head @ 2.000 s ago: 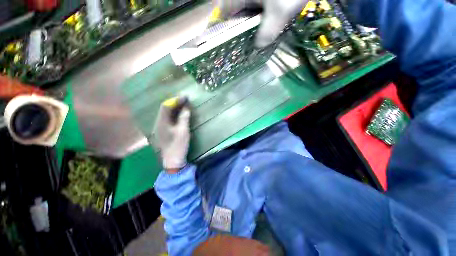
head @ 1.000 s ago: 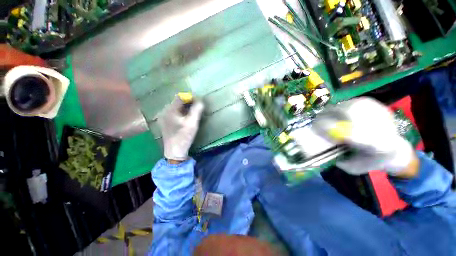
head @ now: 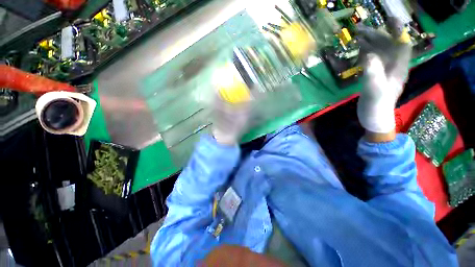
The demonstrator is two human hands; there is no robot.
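Note:
My left hand (head: pixel 229 117), in a white glove with yellow fingertips, is blurred over the front part of the grey-green pad (head: pixel 182 99). Whether it holds anything cannot be told. Thin dark-green sticks (head: pixel 281 31) lie beyond it, and a yellow blur shows beside them. My right hand (head: pixel 381 88), in a white glove, is raised at the near edge of the loaded black pallet (head: pixel 344 70) at the right. Its fingers are blurred over the pallet's yellow and green parts. Whether it touches them cannot be told.
Two green boards (head: pixel 433 133) lie on the red tray (head: pixel 432 193) at right. Loaded pallets (head: pixel 78 44) line the upper left. A white nozzle (head: pixel 65 113) on an orange-red arm and a shallow black tray of olive parts (head: pixel 108 169) are at left.
The board my right hand held is out of that hand, which has moved up to the right pallet. My left hand has moved right across the pad. Two boards now show on the red tray.

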